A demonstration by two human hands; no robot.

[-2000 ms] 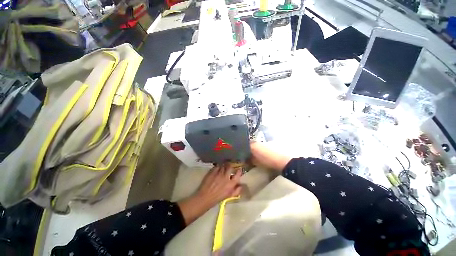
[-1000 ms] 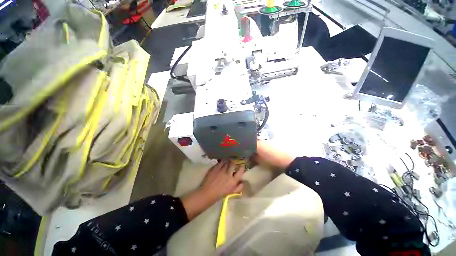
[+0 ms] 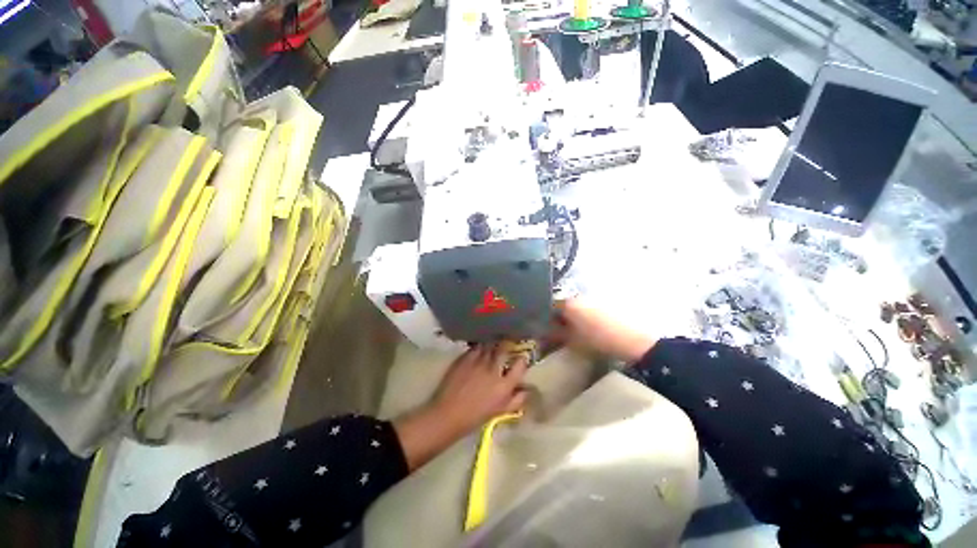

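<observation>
A beige bag body [image 3: 600, 460] with a yellow edge binding [image 3: 480, 476] lies in front of me, its far part under the dark grey head of the pattern sewing machine [image 3: 487, 294]. My left hand [image 3: 477, 391] rests on the fabric just below the head, fingers bent at the brass-yellow clamp [image 3: 520, 351]. My right hand [image 3: 589, 330] is at the right side of the head, its fingertips partly hidden behind the head and fabric. Whether either hand pinches a small piece cannot be made out.
A high stack of bag bodies [image 3: 182, 246] stands at the left. At the right are a bag of hardware [image 3: 745, 310], a green-handled tool [image 3: 852, 387], cables, copper-coloured hardware [image 3: 916, 326] and a control screen [image 3: 846, 150]. Thread cones [image 3: 582, 21] stand behind the machine.
The stack at the left looks higher than two seconds ago, with more bag bodies on its near-left side. My right hand has shifted slightly right; my left hand stays by the clamp.
</observation>
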